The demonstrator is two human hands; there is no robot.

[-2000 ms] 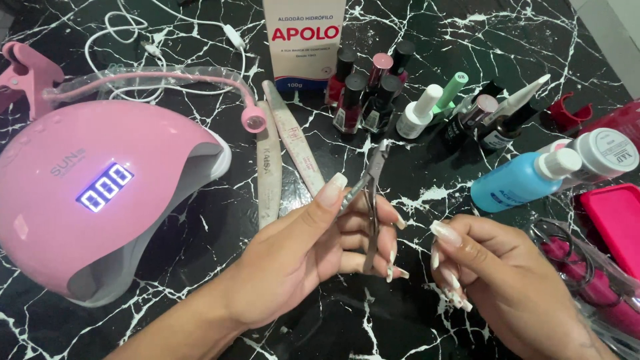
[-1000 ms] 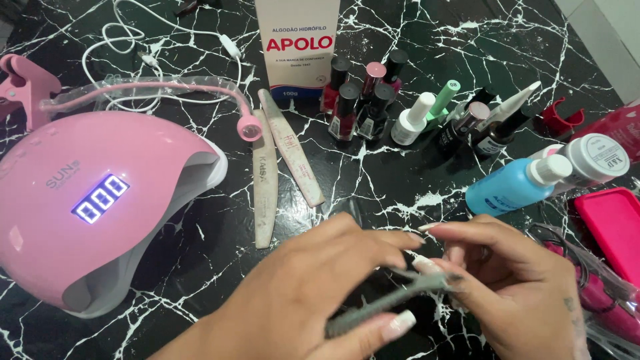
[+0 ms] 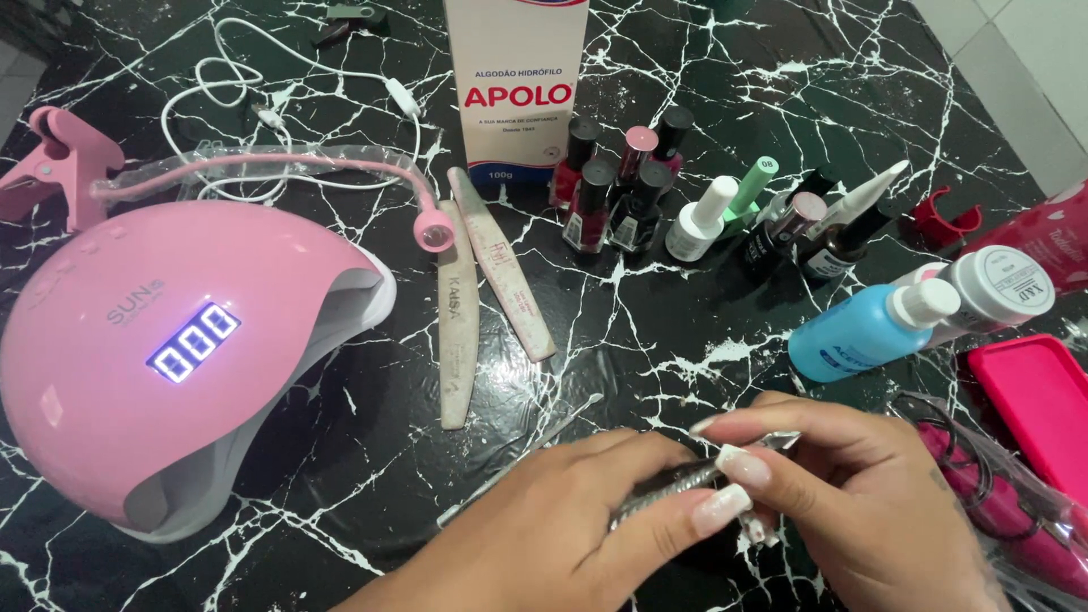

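Observation:
My left hand [image 3: 586,518] is closed round a metal cuticle nipper [image 3: 671,495], its textured handle lying between thumb and fingers. My right hand [image 3: 841,493] meets it at the lower middle, thumb and forefinger pinched beside the nipper's tip; whether they touch the metal I cannot tell. Long pale nails show on both hands, and the right hand's lower fingers are partly hidden. A thin metal stick [image 3: 518,463] lies on the marbled table just beyond my left hand. Two worn nail files, one [image 3: 459,340] upright in view and one [image 3: 506,272] slanting, lie farther back.
At left stands a pink nail lamp [image 3: 170,340] with a lit display, behind it a pink clip light [image 3: 68,170] and white cable. A cotton box [image 3: 518,93], several polish bottles [image 3: 701,221], a blue acetone bottle [image 3: 850,336], a jar [image 3: 1003,285] and a pink tray [image 3: 1037,399] stand behind and right.
Two seconds ago my left hand held the nipper upright, apart from my right hand. Now the nipper lies low and slanted, and both hands are together, palms turned down.

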